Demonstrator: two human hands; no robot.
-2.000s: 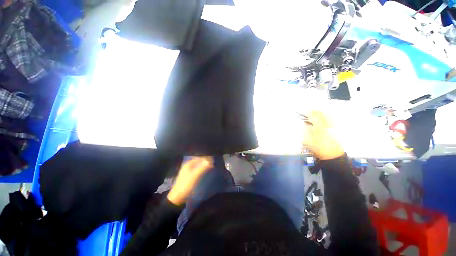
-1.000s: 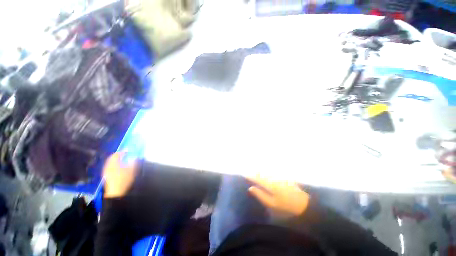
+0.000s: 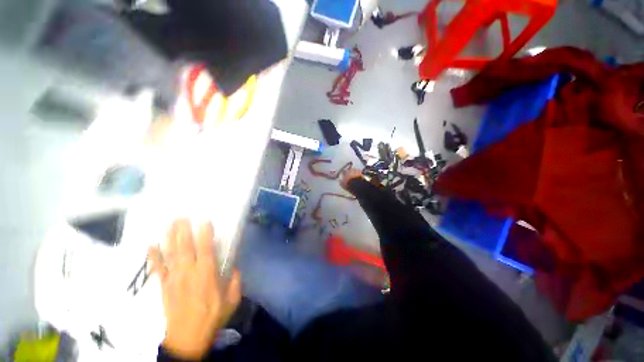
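Note:
My left hand lies spread on the glossy white machine table, palm down, with nothing seen in it. My right hand is a small, blurred patch at the end of the dark sleeve, out over the floor past the table edge. Its fingers are not clear. Red handles, perhaps of scissors, lie on the table beside a yellow part and a dark cloth. A bright yellow patch shows at the bottom left. The needle area is not in view.
Dark scraps and reddish strips lie on the grey floor. A red plastic stool stands at the top. Dark red garments are heaped over a blue crate at the right. Blue-topped supports show beside the table edge.
The view has swung right and down to the floor side. My left hand has moved from the blue crate onto the table. My right hand has moved from the table's front edge out over the floor.

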